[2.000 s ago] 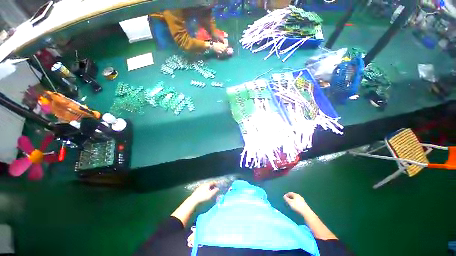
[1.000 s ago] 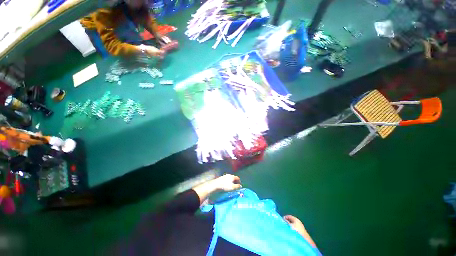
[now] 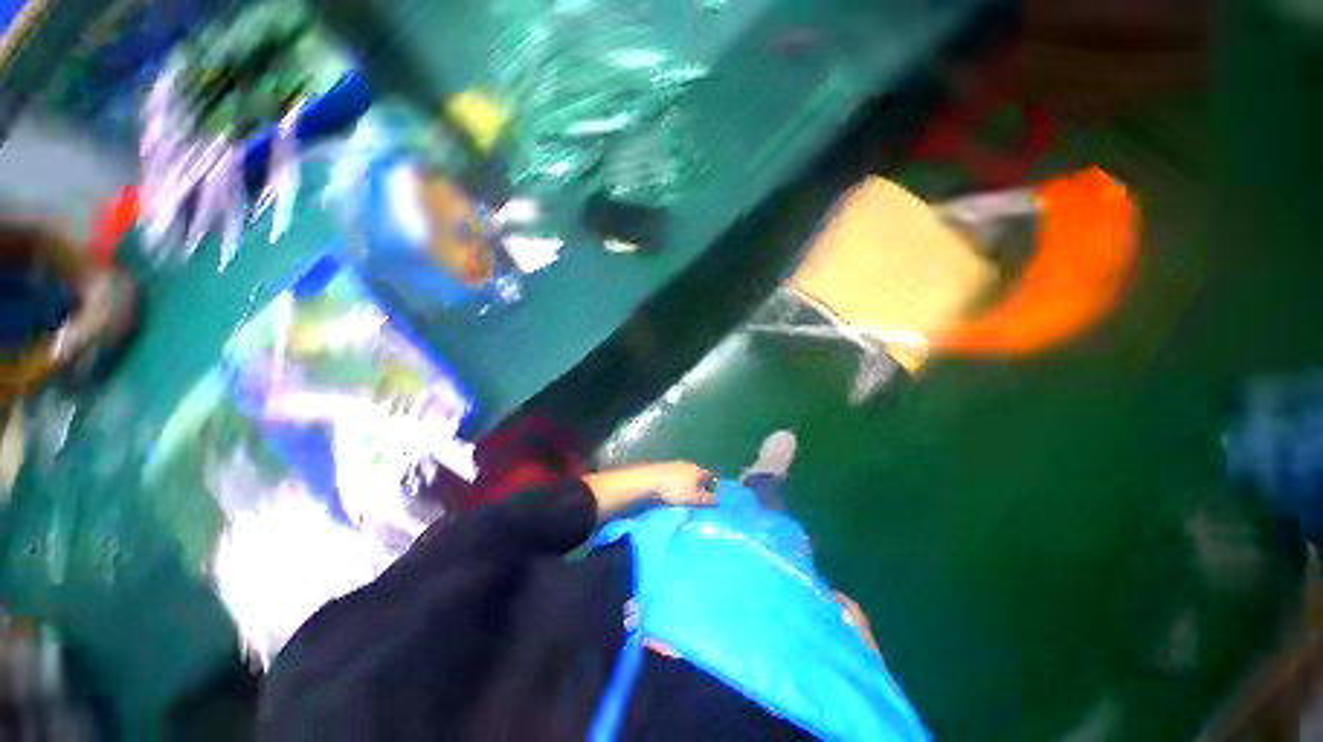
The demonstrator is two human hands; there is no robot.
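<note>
The picture is blurred. My left hand (image 3: 660, 486) is in front of my body at the top edge of the bright blue apron (image 3: 740, 580); its fingers are partly hidden, and I cannot tell whether it holds the apron. My right hand (image 3: 856, 620) shows only as a small strip of skin at the apron's right edge; the rest is hidden behind the apron. A shoe (image 3: 773, 455) shows on the floor just beyond the apron.
A chair with a tan seat (image 3: 892, 273) and orange back (image 3: 1081, 268) stands beside the bench. Wired boards in a blue bin (image 3: 348, 384) lie on the bench at left. A green heap (image 3: 595, 102) and a dark object (image 3: 627, 223) lie farther along. Another person's hand (image 3: 99, 307) is at far left.
The view has swung right, so the bench things have moved left and the chair is nearer the middle. The left hand stays by the apron's top; the right hand is now mostly covered.
</note>
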